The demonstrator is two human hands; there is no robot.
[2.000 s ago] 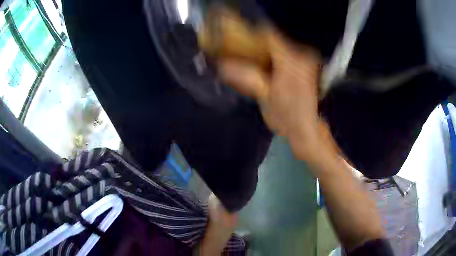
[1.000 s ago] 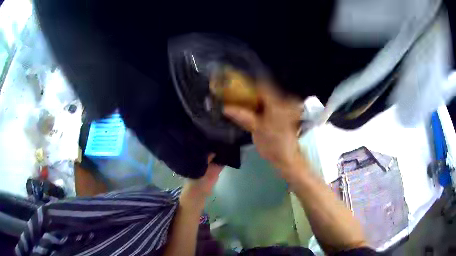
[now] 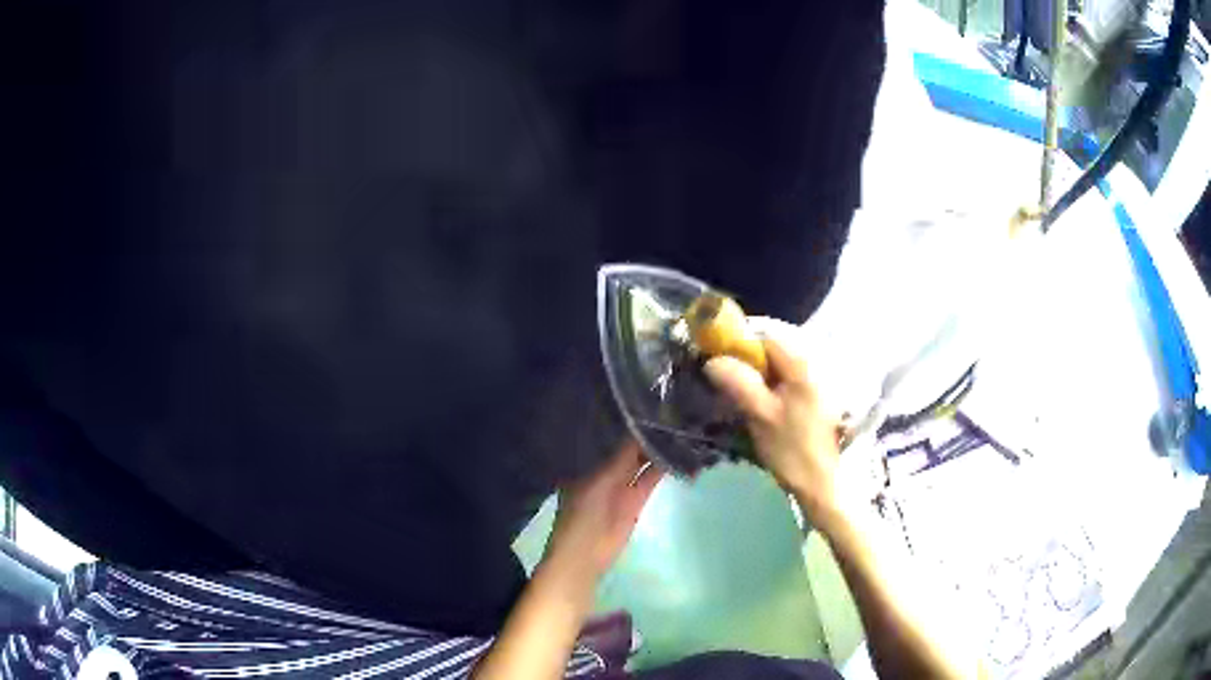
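Observation:
A large dark coat (image 3: 399, 239) spreads over the table and fills the left and middle of the view. My right hand (image 3: 784, 412) is closed around the orange-brown handle of the steam iron (image 3: 657, 359). The iron's pointed soleplate faces up and left, over the coat's lower right part. My left hand (image 3: 611, 498) is at the coat's lower edge, just below the iron's rear. Its fingertips are partly hidden by the iron and the cloth, and it appears to hold the edge.
The white padded table (image 3: 903, 306) with a blue edge (image 3: 1149, 306) shows at right. A pale pad with dark marks (image 3: 1049, 598) lies at its lower right. A pale hose (image 3: 930, 379) trails from the iron. Striped garments (image 3: 266, 631) hang at lower left; green floor (image 3: 717, 571) shows below.
The view has shifted and the coat now lies broad across it. The iron and both hands appear further right and lower in the view. My right hand has kept hold of the iron.

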